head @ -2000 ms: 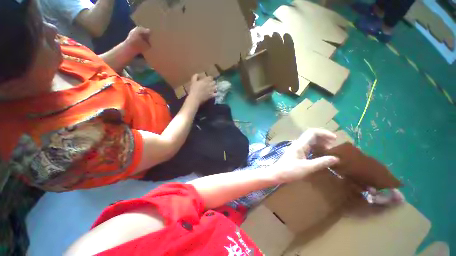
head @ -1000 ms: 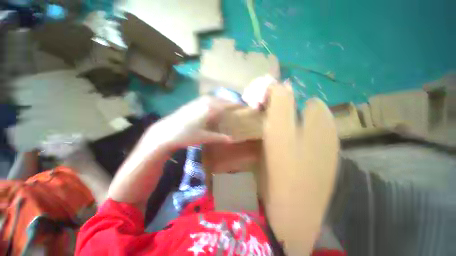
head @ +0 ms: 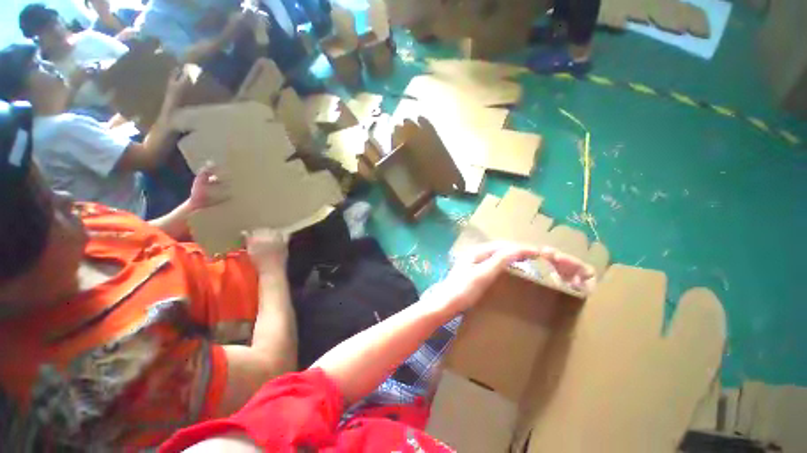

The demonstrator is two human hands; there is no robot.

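Note:
A partly folded box body (head: 518, 332) lies on my lap with its far end wall raised. A large lid panel (head: 619, 354) with rounded ears stands open along its right side. The near end flap (head: 472, 414) lies unfolded, and a dark slot shows beside it. My left hand (head: 482, 270) holds the far end of the box at its left corner. The fingers of my right hand (head: 568, 270) curl at the same end wall, near its right corner. My right arm and most of that hand are hidden behind the lid.
A person in orange at my left holds a flat blank (head: 239, 172). Loose blanks (head: 509, 217) and an open folded box (head: 407, 181) lie on the green floor ahead. Stacked cardboard (head: 770, 411) is at the lower right. More seated people and a standing person's legs are farther off.
The view has swung right and back left. The far end wall now stands up, with both hands at it. The lid has tipped outward to the right. The neighbour's blank is lower.

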